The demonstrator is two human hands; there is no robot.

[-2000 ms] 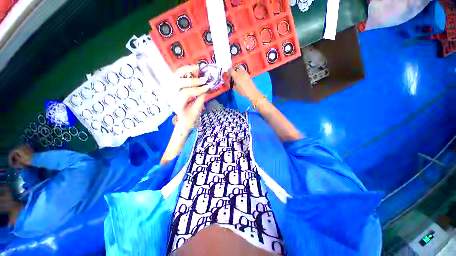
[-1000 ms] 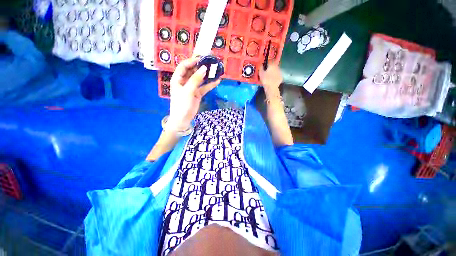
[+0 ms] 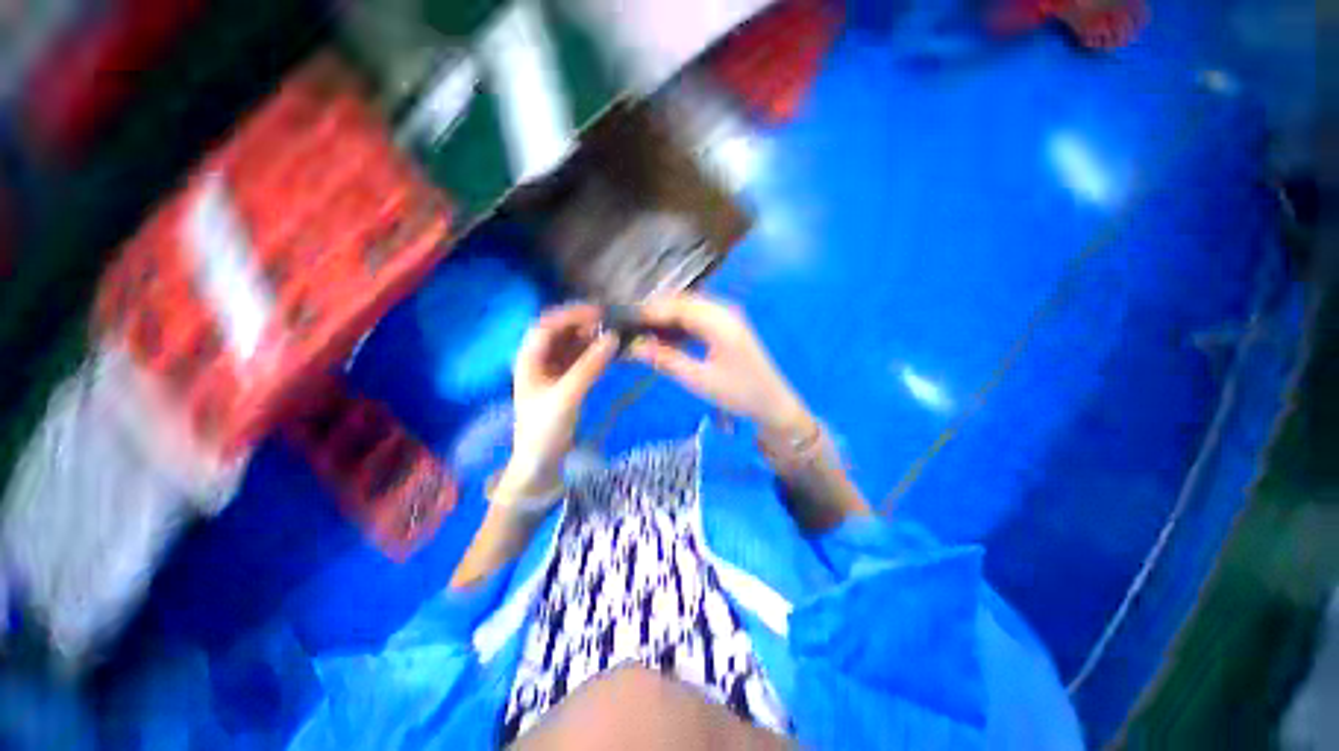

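Note:
The frame is blurred. My left hand (image 3: 555, 385) and my right hand (image 3: 720, 357) meet in front of my lap, fingertips close together. Between them is a small dark object (image 3: 623, 317), seen edge-on; it looks like the watch case. My left fingers and thumb grip it from the left. My right fingers and thumb are at its right side. Whether a tool is in my right hand cannot be told. The red-orange parts tray (image 3: 316, 235) lies at the left on the bench, with a white strip (image 3: 228, 272) across it.
A brown cardboard box (image 3: 610, 191) with white pieces inside is beyond my hands. A smaller red tray (image 3: 385, 467) sits below the bench edge at left. A blurred white sheet (image 3: 88, 492) lies at far left. Glossy blue floor (image 3: 999, 294) spreads right.
The view has turned right, so the tray now shows at the left. My right hand has left the tray and joined my left at the held object, which has tilted edge-on.

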